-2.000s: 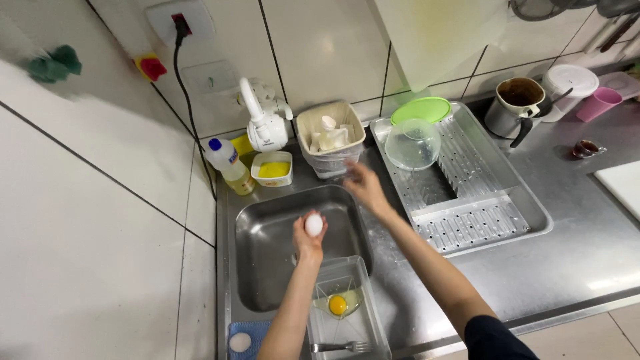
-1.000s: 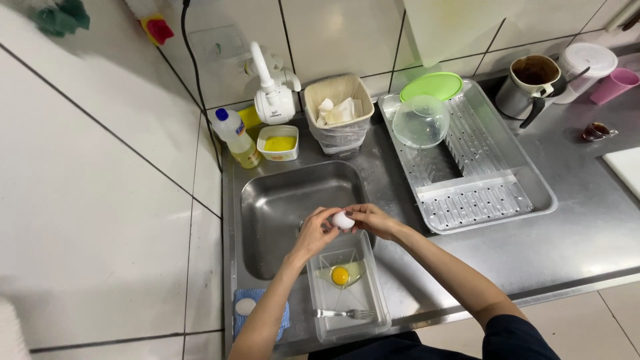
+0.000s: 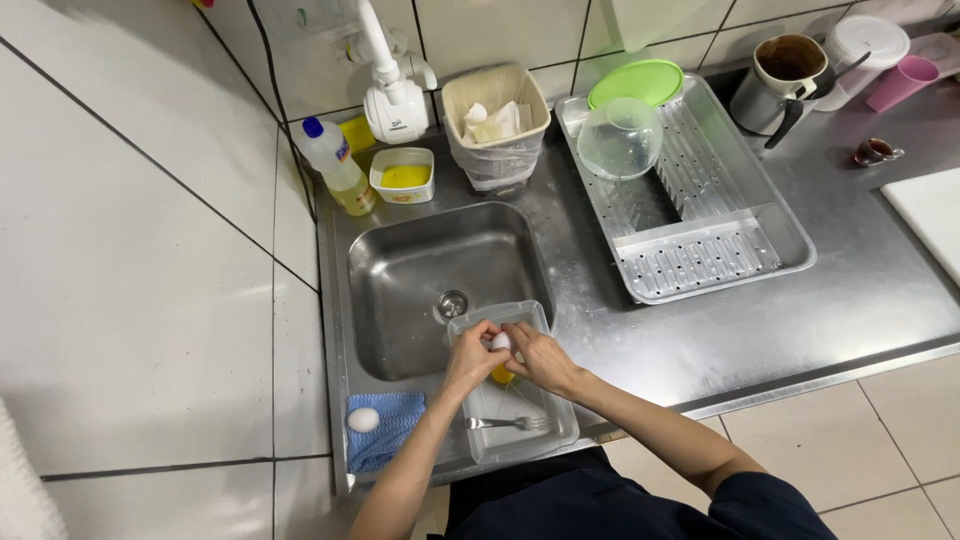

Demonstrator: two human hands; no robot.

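A white egg (image 3: 501,342) is held between my left hand (image 3: 477,355) and my right hand (image 3: 541,358), fingertips of both on its shell. Both hands are over a clear plastic container (image 3: 559,431), which overlaps the sink's front right corner. Under them an egg yolk (image 3: 502,373) lies in the container, partly covered by my fingers. A metal fork (image 3: 510,423) rests across the container's near end. Another white egg (image 3: 364,419) sits on a folded blue cloth (image 3: 390,442) at the left. Whether the held shell is cracked cannot be told.
Behind the hands is a steel sink (image 3: 420,262). Beyond it stand a detergent bottle (image 3: 337,165), a tub with yellow contents (image 3: 403,177), a white faucet (image 3: 396,112) and a lined bin (image 3: 495,154). A metal dish rack (image 3: 705,259) holds a clear bowl (image 3: 621,141); a white board (image 3: 930,214) lies far right.
My right hand, near the bin two seconds ago, has come to the egg that my left hand held alone. Both hands have since lowered the egg over the container.
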